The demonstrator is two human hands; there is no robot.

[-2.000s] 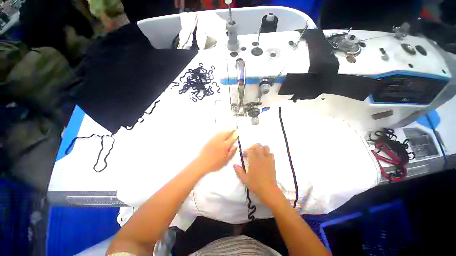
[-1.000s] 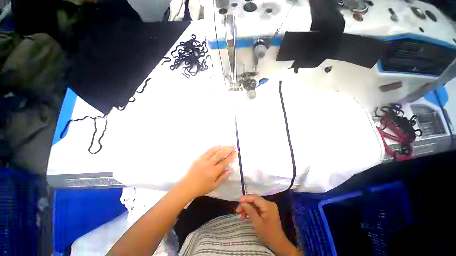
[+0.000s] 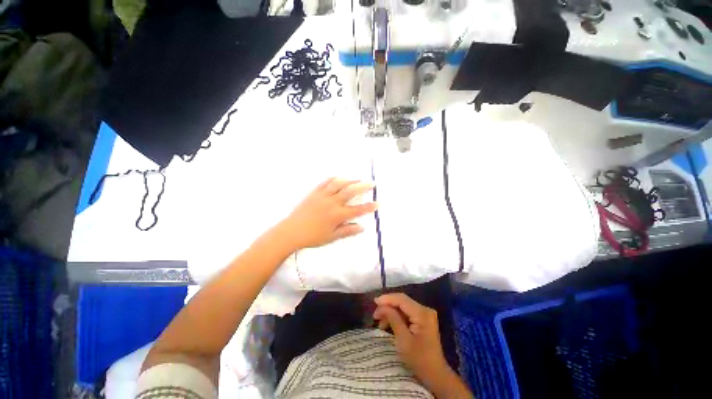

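Note:
The white fabric panel (image 3: 515, 210) lies over the table's front edge under the machine head. A black cord (image 3: 380, 241) runs down it from near the presser foot (image 3: 375, 125); a second black line (image 3: 448, 179) lies to its right. My left hand (image 3: 332, 214) rests flat on the fabric, fingers spread, fingertips at the cord's left side. My right hand (image 3: 406, 319) is below the fabric's front edge, thumb and fingertips together near the cord's lower end; whether the cord is between them is hard to see.
A black cloth (image 3: 187, 78) and a tangled cord pile (image 3: 303, 76) lie left of the machine head. Red-handled scissors (image 3: 623, 222) with cord scraps lie at the right. Blue crates (image 3: 507, 335) stand below the table. Black strips (image 3: 531, 78) cross the machine arm.
Both hands first moved toward me along the cord, the right down past the fabric edge. Since then my left hand has moved up the fabric. The fabric's front edge sits a little higher.

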